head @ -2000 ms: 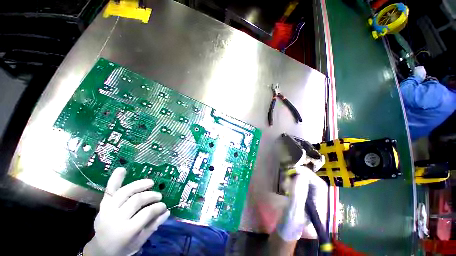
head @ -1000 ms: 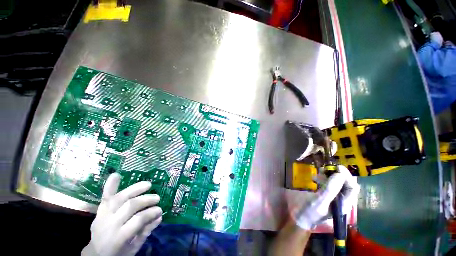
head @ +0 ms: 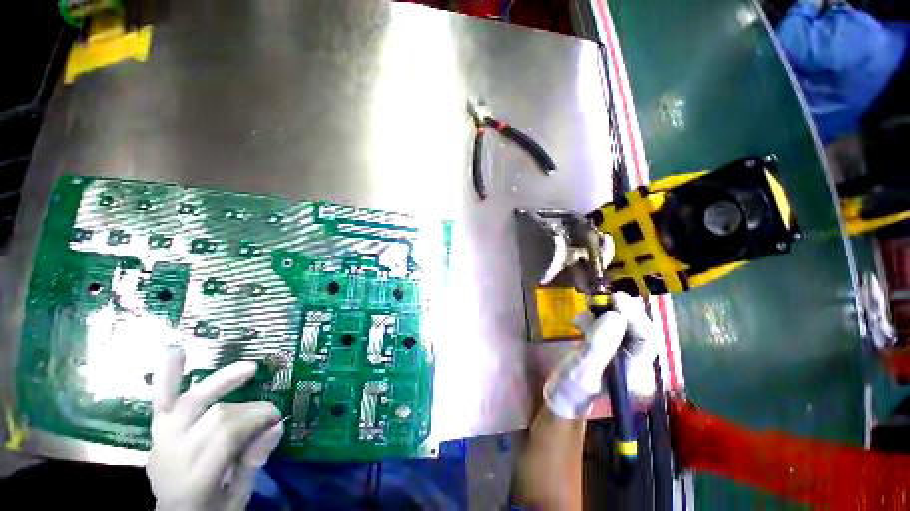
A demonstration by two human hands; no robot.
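Note:
The green circuit board (head: 239, 289) lies on the metal tabletop at the left, with strong glare on its left part. My left hand (head: 210, 429), in a white glove, is over its lower edge with fingers apart; whether it holds solder wire cannot be told. My right hand (head: 609, 359), in a white glove, grips the soldering iron (head: 620, 414), its dark handle with a yellow band pointing down. The iron's front end is at the metal mouth of the stand (head: 569, 245). A yellow sponge (head: 560, 314) sits in the stand base.
Open side cutters (head: 499, 145) lie on the metal table (head: 269, 100). A black fan (head: 723, 215) on a yellow-and-black mount stands right, over the green conveyor (head: 698, 110). A red sleeve (head: 778, 454) lies lower right. A yellow reel stand (head: 108, 50) is upper left. A person's blue sleeve (head: 828, 60) shows upper right.
The view has shifted, so the table things sit further left. My right hand has stayed on the iron at the stand since one second ago. My left hand remains over the board's lower edge.

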